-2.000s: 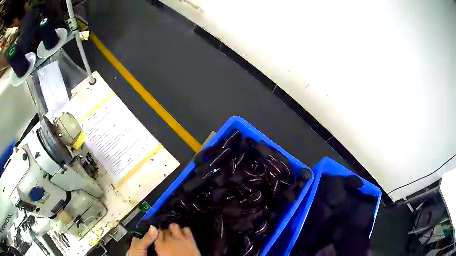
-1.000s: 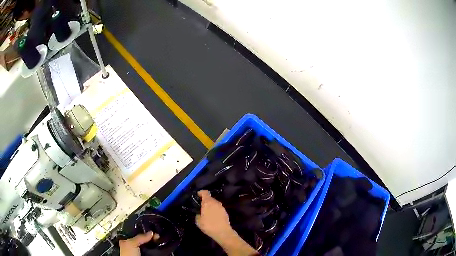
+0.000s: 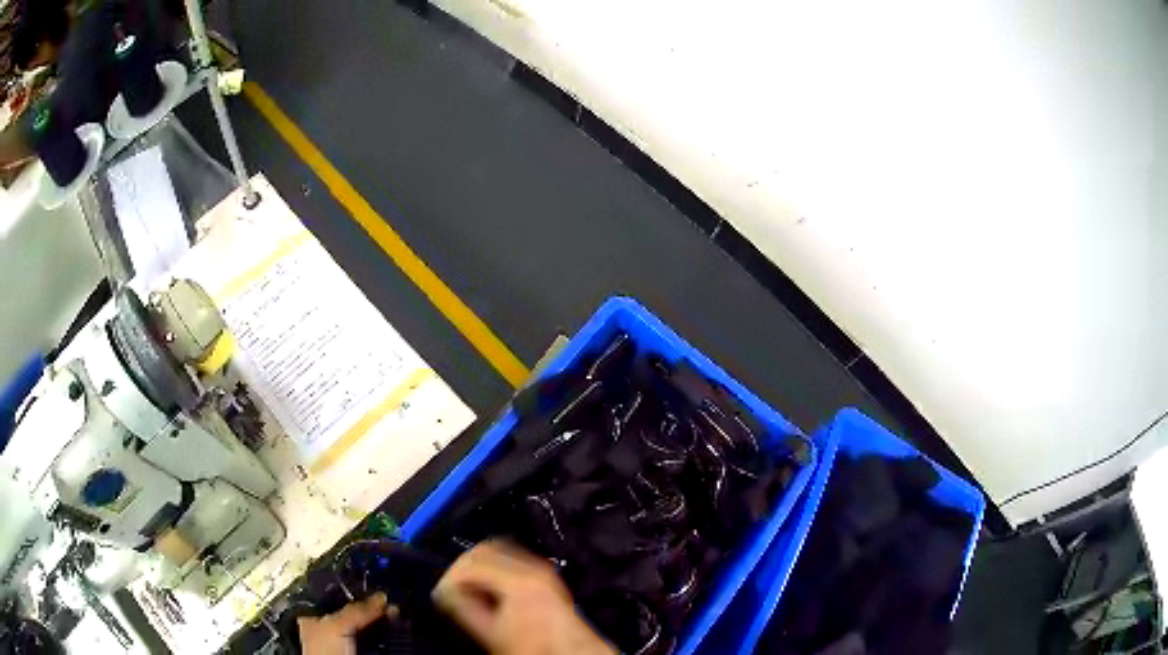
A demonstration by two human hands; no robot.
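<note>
A blue turnover crate (image 3: 725, 386) beside the sewing table holds a heap of black pieces (image 3: 615, 467) with thin pale edge lines. My left hand (image 3: 346, 627) is at the lower edge, thumb and fingers closed on a bundle of black pieces (image 3: 391, 576) at the crate's near left corner. My right hand (image 3: 519, 599) is just right of it, over the crate, with its fingers curled beside the bundle. Whether the right fingers hold a piece cannot be told against the black heap.
A second blue crate (image 3: 954, 484) of plainer black pieces stands at the right. The sewing machine (image 3: 128, 473), instruction sheet (image 3: 314, 352) and thread cones (image 3: 141, 77) are at the left. A white wall (image 3: 922, 192) and yellow floor line (image 3: 384, 237) lie beyond.
My right hand has moved from over the heap down and left, close to my left hand. The left hand keeps its bundle, which looks larger. The view has shifted slightly.
</note>
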